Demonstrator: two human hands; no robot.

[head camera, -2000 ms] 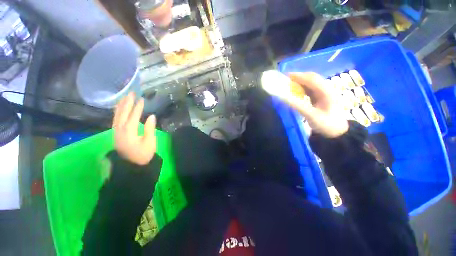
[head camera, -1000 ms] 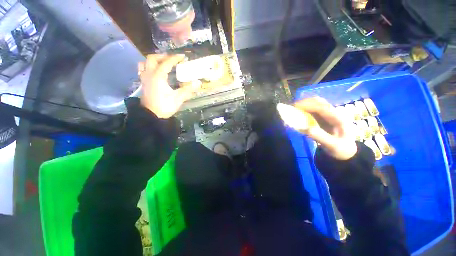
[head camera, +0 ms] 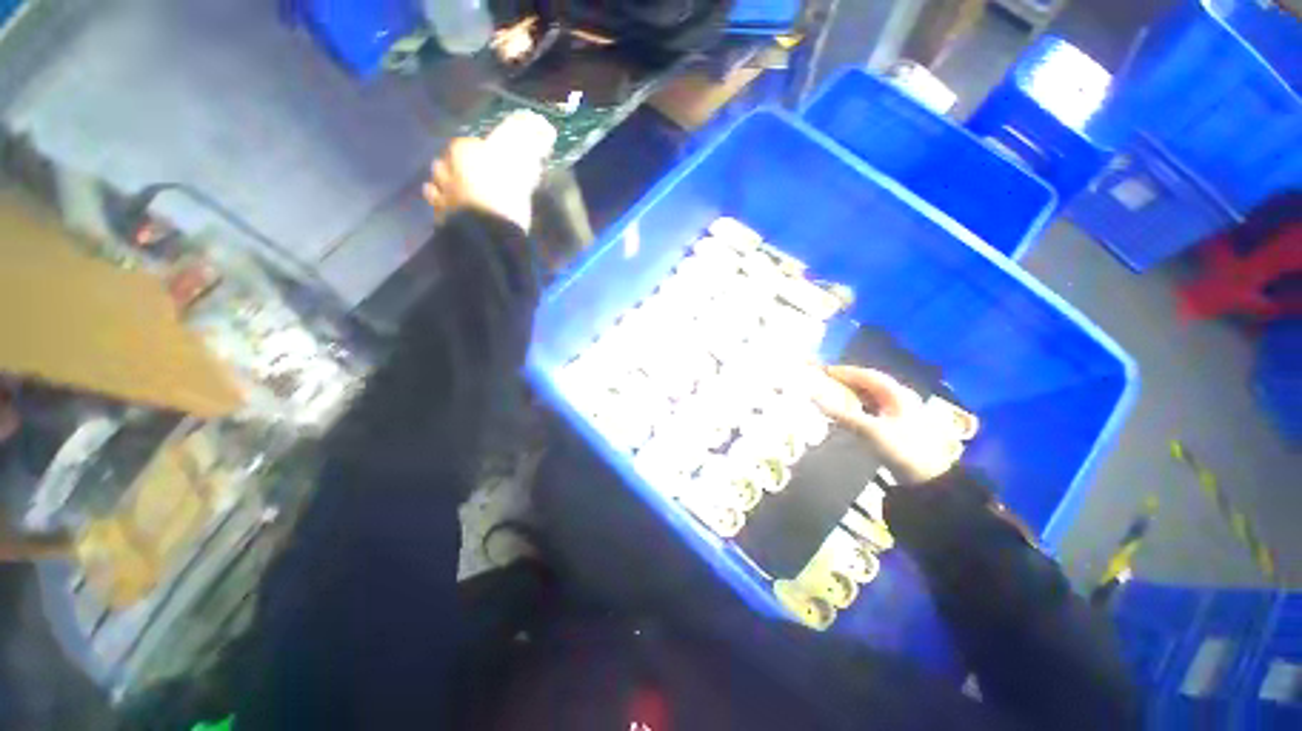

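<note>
My left hand [head camera: 478,183] is raised beyond the far left corner of the blue bin [head camera: 985,271], closed on a glare-white piece [head camera: 524,142] that looks like a moulded part. My right hand [head camera: 900,429] is inside the bin, fingertips at the right end of the glare-white rows of moulded parts [head camera: 685,357]. Glare hides whether it still grips a part. A black separator sheet [head camera: 814,507] lies between the rows and several cream-yellow parts [head camera: 835,578] nearer me. The yellow-tan fixture [head camera: 157,514] at left shows no white part on it.
The grey machine bed [head camera: 200,571] is at lower left, below a tan panel [head camera: 100,307]. A green-speckled bench [head camera: 586,126] stands behind my left hand. More blue bins [head camera: 928,157] and crates [head camera: 1142,200] stand beyond the bin. Yellow-black tape [head camera: 1221,507] marks the floor at right.
The view has swung right towards the blue bin. My left hand has left the fixture, with a white piece in it. My right hand has moved with its part from the bin's near edge into the rows.
</note>
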